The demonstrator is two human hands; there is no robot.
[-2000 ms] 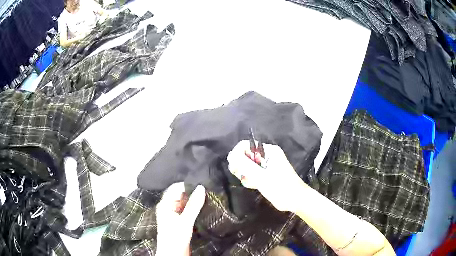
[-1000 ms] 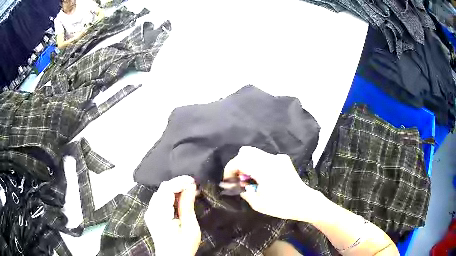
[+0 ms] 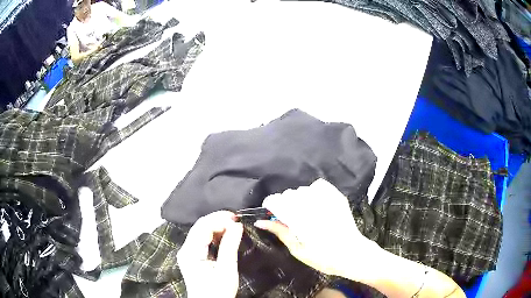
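The plaid garment [image 3: 154,250] lies at the table's near edge, with its dark grey lining [image 3: 273,151] spread beyond my hands. My left hand [image 3: 212,250] pinches the garment's edge between thumb and fingers. My right hand [image 3: 317,227] holds small thread snips [image 3: 253,213], their thin blades pointing left and reaching the fingertips of my left hand at the edge. The handles are mostly hidden by my fingers. No loose thread can be made out.
Plaid garments [image 3: 41,139] and a dark heap with white loops [image 3: 29,233] lie at left. A plaid piece [image 3: 445,204] hangs over a blue bin [image 3: 460,125] at right. Grey speckled pieces [image 3: 466,29] are at far right. A person [image 3: 93,26] is at far left.
The snips have moved from above the lining down and left to my left fingertips, and their blades now show flat. My left hand has risen slightly and stays on the edge.
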